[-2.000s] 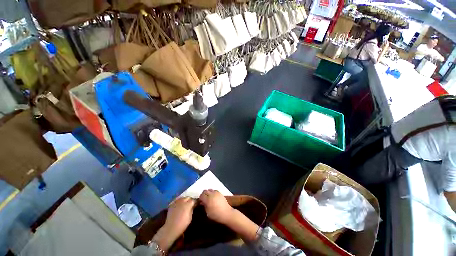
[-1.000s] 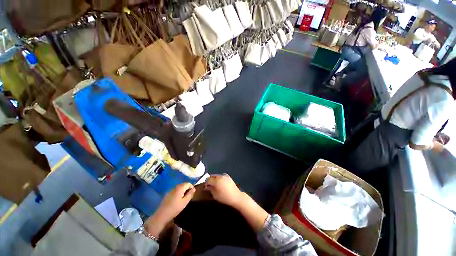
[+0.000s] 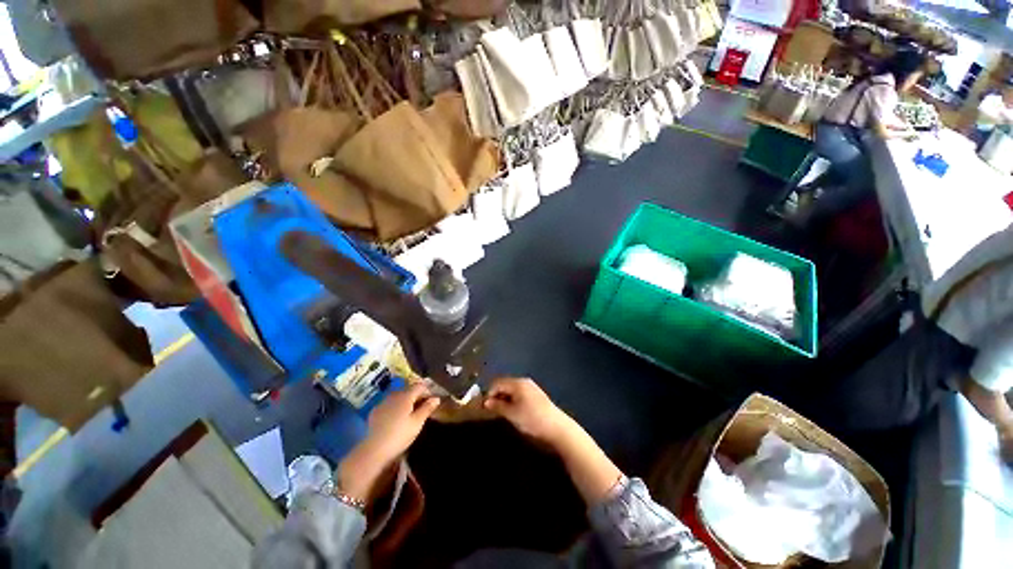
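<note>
A dark brown tote bag body point(image 3: 489, 478) hangs open-mouthed below the blue press point(image 3: 272, 267), its top edge under the press head point(image 3: 458, 353). My left hand point(image 3: 398, 420) pinches the bag's edge just left of the head. My right hand point(image 3: 531, 409) pinches the same edge just right of it. A small pale piece shows at the edge between my hands, under the head. The lower part of the bag is dark and partly hidden by my arms.
A green crate point(image 3: 700, 347) with white bundles stands ahead right. An open carton point(image 3: 724, 456) with white plastic is at the lower right. Pale stacked pieces point(image 3: 178, 517) lie lower left. Brown and cream bags hang behind. Two people are at the right.
My hands have brought the bag's edge from in front of the press to under its head, and now they are slightly further apart. The view has shifted a little.
</note>
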